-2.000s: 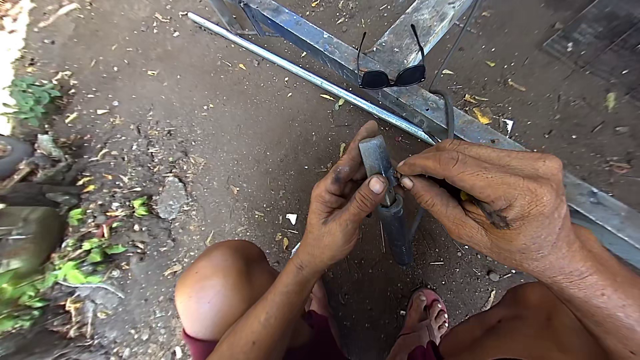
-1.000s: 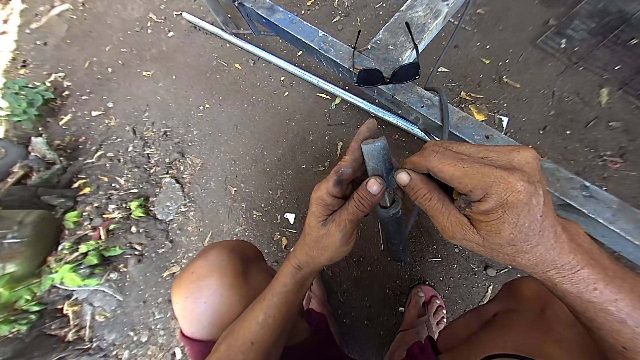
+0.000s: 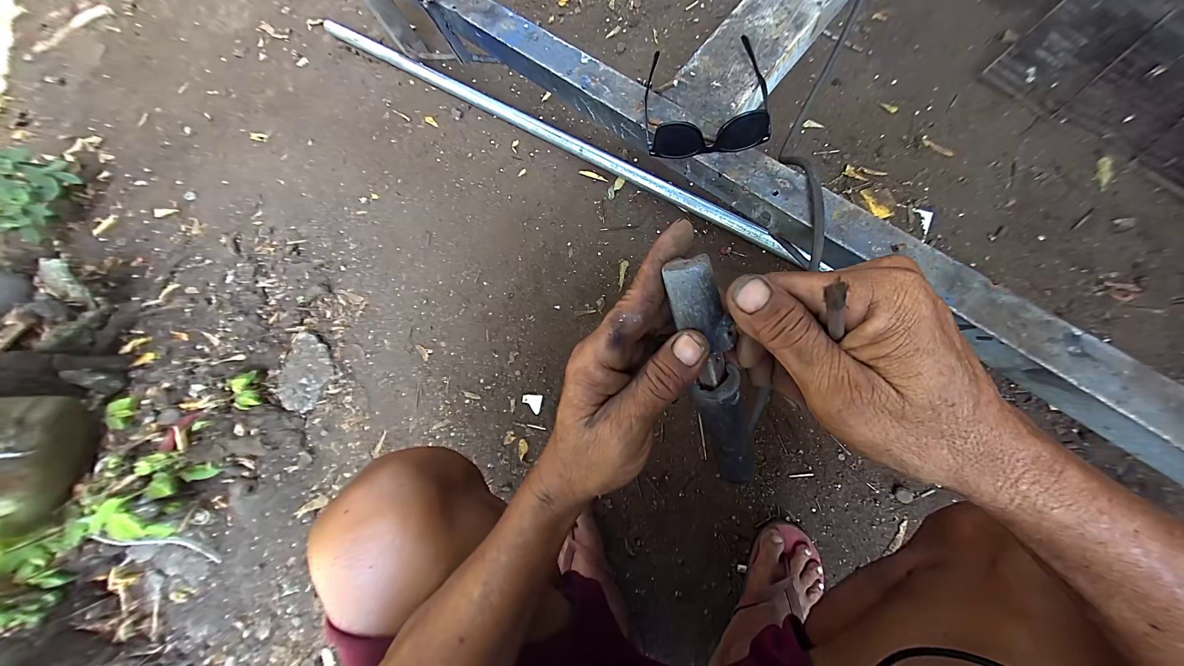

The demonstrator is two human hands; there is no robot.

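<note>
My left hand (image 3: 629, 379) pinches a worn grey metal piece (image 3: 694, 291) between thumb and fingers. Below that piece, a dark cylindrical handle (image 3: 724, 430) points down toward my feet, with a thin metal part showing between the two. My right hand (image 3: 869, 361) is close against the piece's right side, thumb bent over curled fingers. A short dark stub with a frayed end (image 3: 835, 310) sticks up between its fingers; what its fingertips grip is partly hidden.
Sunglasses (image 3: 710, 137) rest on a bluish metal frame (image 3: 1036, 314) running diagonally. A shiny metal rod (image 3: 555, 139) lies beside it on the dirt. A dark cable (image 3: 814, 203) loops over the frame. Stones and green plants (image 3: 129, 518) are at the left, and sandalled feet (image 3: 782, 573) below.
My right thumb has moved up off the lower part of the grey piece, and the short dark stub now stands up between my right fingers. My left hand keeps its hold.
</note>
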